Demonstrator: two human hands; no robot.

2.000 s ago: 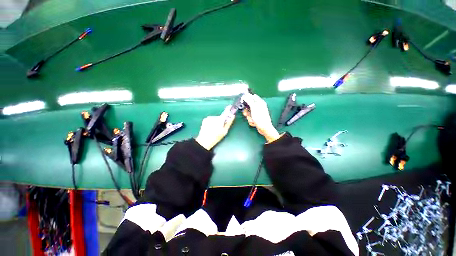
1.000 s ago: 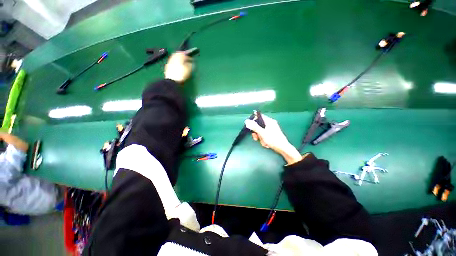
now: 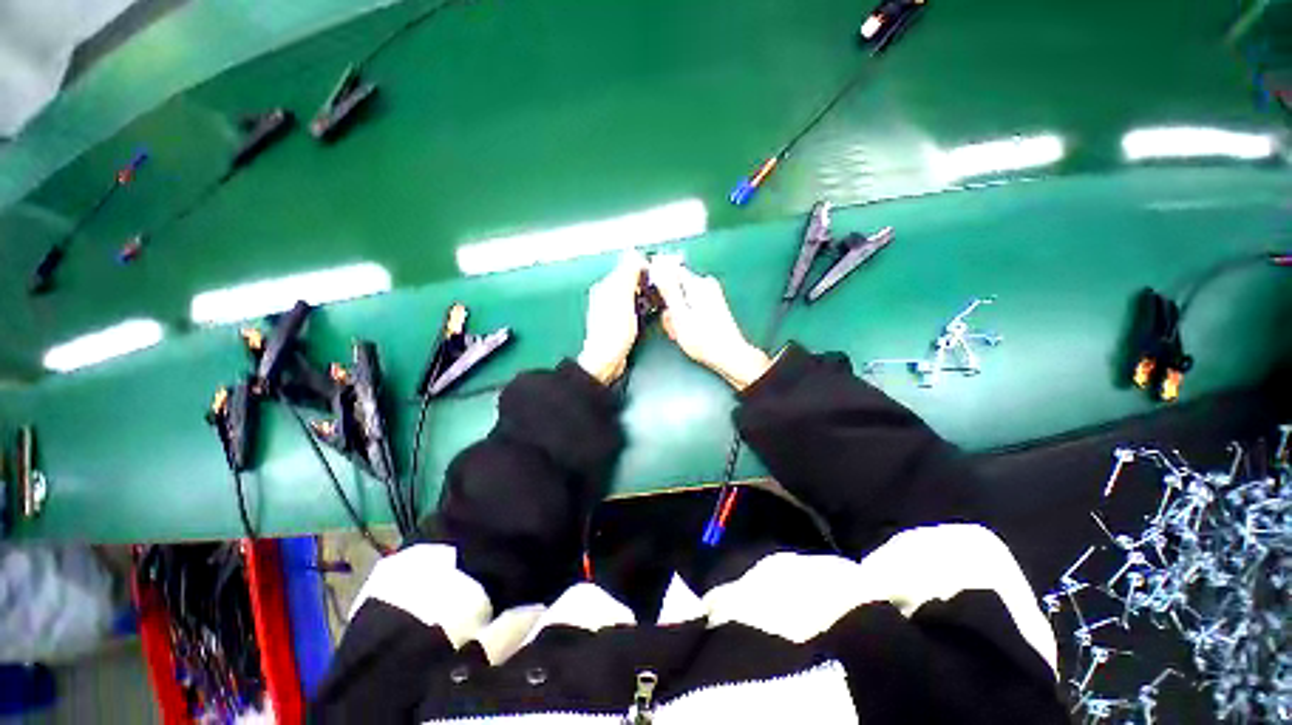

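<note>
My left hand (image 3: 612, 315) and my right hand (image 3: 700, 319) are together near the middle of the green bench. Both hold a small black clamp (image 3: 649, 295) between them, mostly covered by the fingers. A red cable end hangs below the bench edge near my left sleeve. An open V-shaped clamp (image 3: 836, 259) lies just right of my hands, with a cable running down to a red and blue end (image 3: 721, 516). Loose silver springs (image 3: 952, 346) lie on the bench to the right.
Black clamps (image 3: 366, 411) lie in a group at left, cables over the edge. More clip leads (image 3: 815, 121) lie on the far green surface. A black clamp (image 3: 1158, 340) lies at right. A spring pile (image 3: 1204, 581) is lower right; a red bin (image 3: 272, 637) is lower left.
My left hand has come back from the far clamps to my right hand, and both are on the clamp. The far leads have shifted left in view. The head view has turned.
</note>
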